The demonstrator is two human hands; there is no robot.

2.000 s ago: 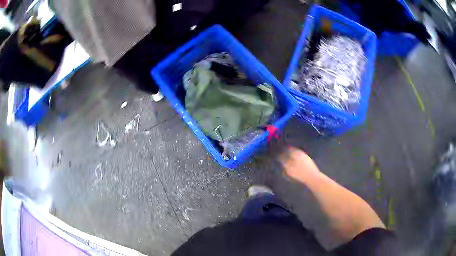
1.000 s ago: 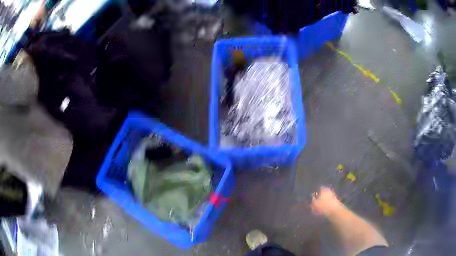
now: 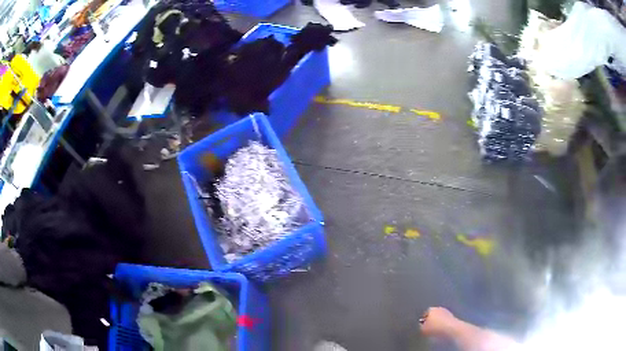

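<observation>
My right hand (image 3: 443,323) is small and blurred at the lower right, over the floor and right of the crates. Its fingers look curled, but I cannot tell whether it holds anything. My left hand is out of the picture. A blue crate (image 3: 298,184) holds a shiny, whitish plastic-like heap (image 3: 257,199). Below it, a second blue crate (image 3: 180,272), cut off by the bottom edge, holds green fabric (image 3: 189,322) and has a red mark on its side.
Dark fabric (image 3: 86,212) lies at the left beside white sewing tables (image 3: 93,62). Another blue crate (image 3: 302,86) with black fabric over it stands further ahead. A grey-black wrapped bundle (image 3: 504,103) and pale sacks stand at the right. Yellow marks (image 3: 357,104) cross the grey floor.
The view has swung right and ahead, so both crates moved left in the picture. The far crate and right-hand bundles now show more. The pink and white sheets at the lower left have left view.
</observation>
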